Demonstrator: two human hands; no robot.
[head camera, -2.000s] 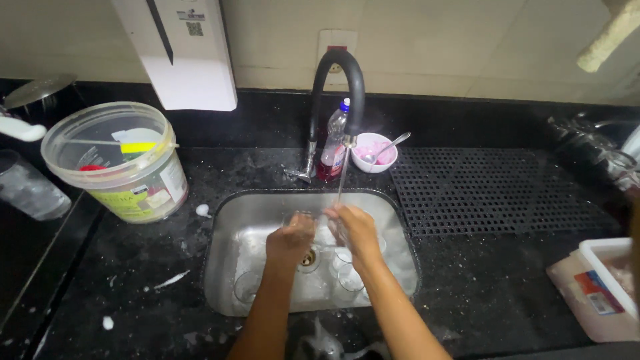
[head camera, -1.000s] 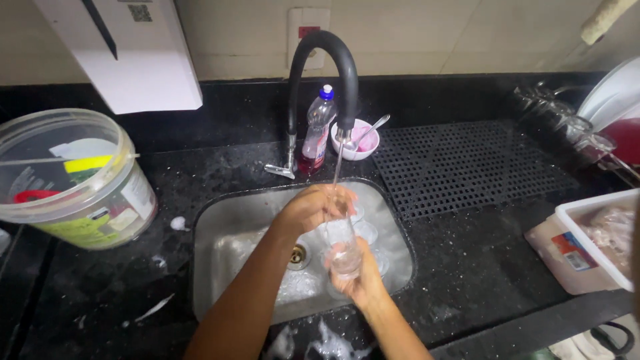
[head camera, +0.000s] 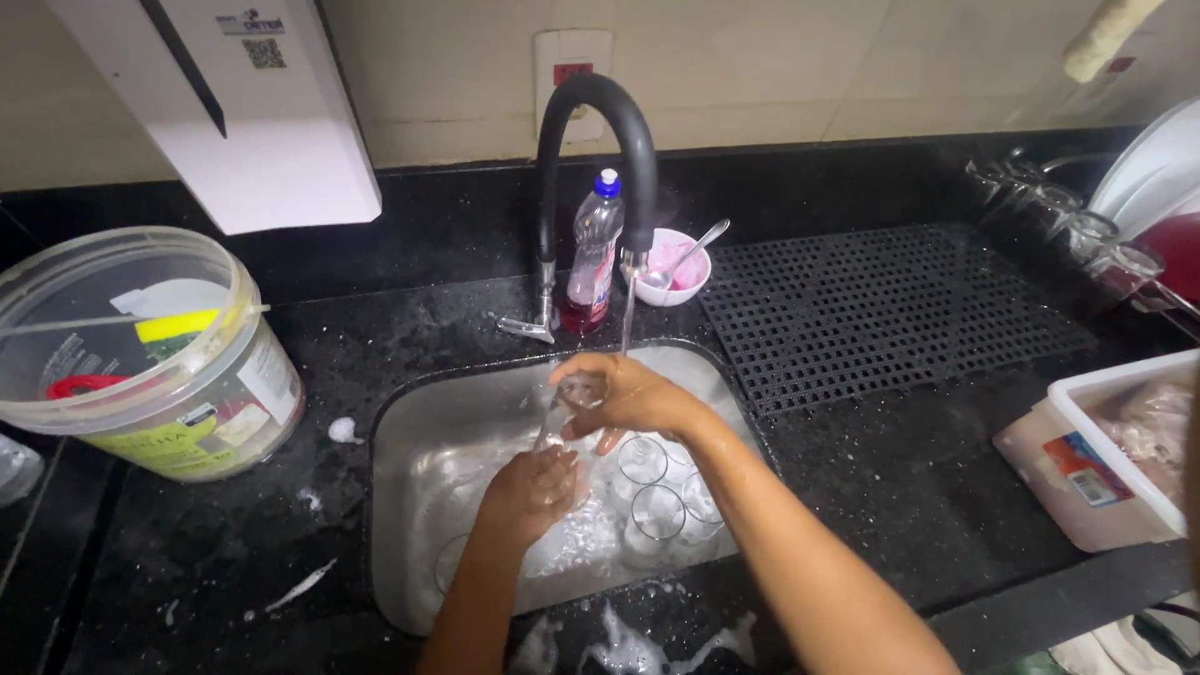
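Observation:
Both hands hold one clear drinking glass (head camera: 553, 429), tilted over the stainless steel sink (head camera: 405, 497). My left hand (head camera: 534, 492) is round its lower end. My right hand (head camera: 623, 398) grips the upper end, just under the stream from the black flexible faucet (head camera: 637, 150). Several clear glasses (head camera: 658, 511) stand in the right part of the sink, and another (head camera: 452, 562) is at its lower left, partly behind my left forearm. Behind the sink are a dish soap bottle (head camera: 595, 248) with pink-red liquid and a white bowl (head camera: 670, 292) with pink residue and a metal spoon (head camera: 698, 246).
A plastic bucket (head camera: 220, 427) with a yellow-green sponge (head camera: 178, 328) stands left, under a white wall dispenser (head camera: 281, 159). Right of the sink lie a black perforated mat (head camera: 872, 309), a rack of glasses (head camera: 1087, 230) and plates (head camera: 1158, 159), and a plastic tub (head camera: 1041, 469). Foam spots the black counter.
One second ago the glass was held upright at the right of the sink, my left hand above and my right below. Now it is tilted further left, with my right hand at the upper end.

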